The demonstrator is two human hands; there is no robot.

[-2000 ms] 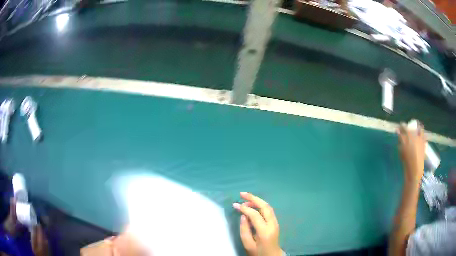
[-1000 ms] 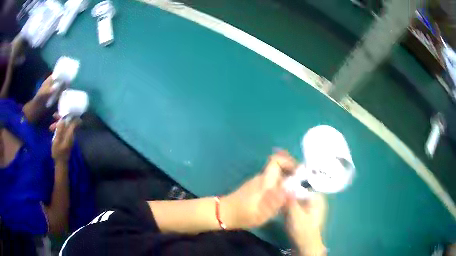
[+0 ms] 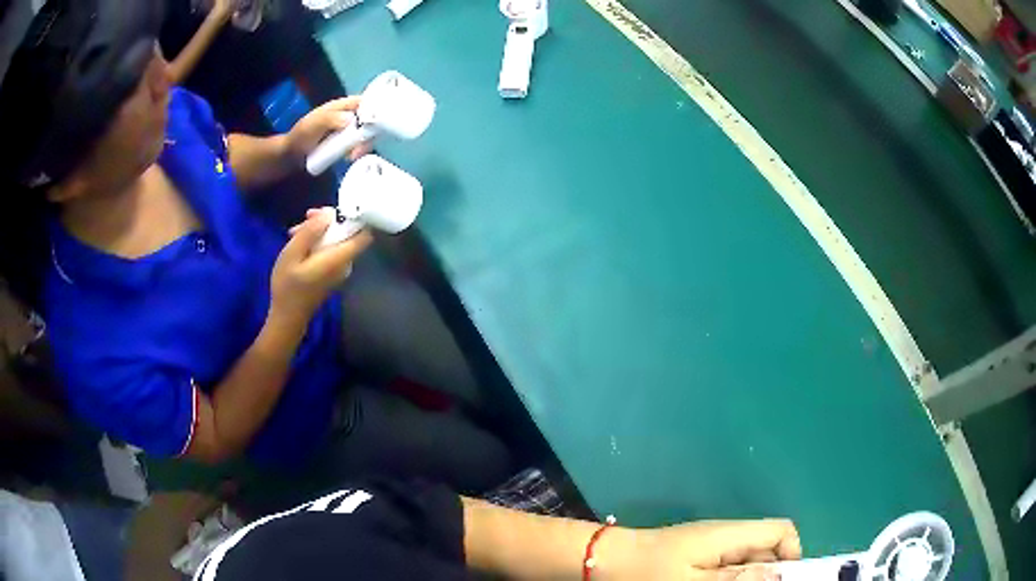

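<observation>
My left hand (image 3: pixel 727 550), with a red cord at the wrist, is at the bottom edge, right of centre. It is closed on the handle of a white handheld fan (image 3: pixel 835 569). The fan lies sideways, with its round spoked head to the right near the pale rail. A dark oval panel shows on the handle near the head. The picture's bottom edge cuts off part of the fan and hand. My right hand is not in view.
A seated person in blue (image 3: pixel 170 306) at the left holds two white fans (image 3: pixel 381 195). Another white fan (image 3: pixel 517 57) lies on the green worktop (image 3: pixel 636 261) at the top. The pale rail (image 3: pixel 795 182) and a post (image 3: pixel 988 380) border the darker belt at the right.
The view has swung left, bringing the blue-clad person fully in. The fan has turned from raised and upright to sideways, low at the right. My right hand has left the picture.
</observation>
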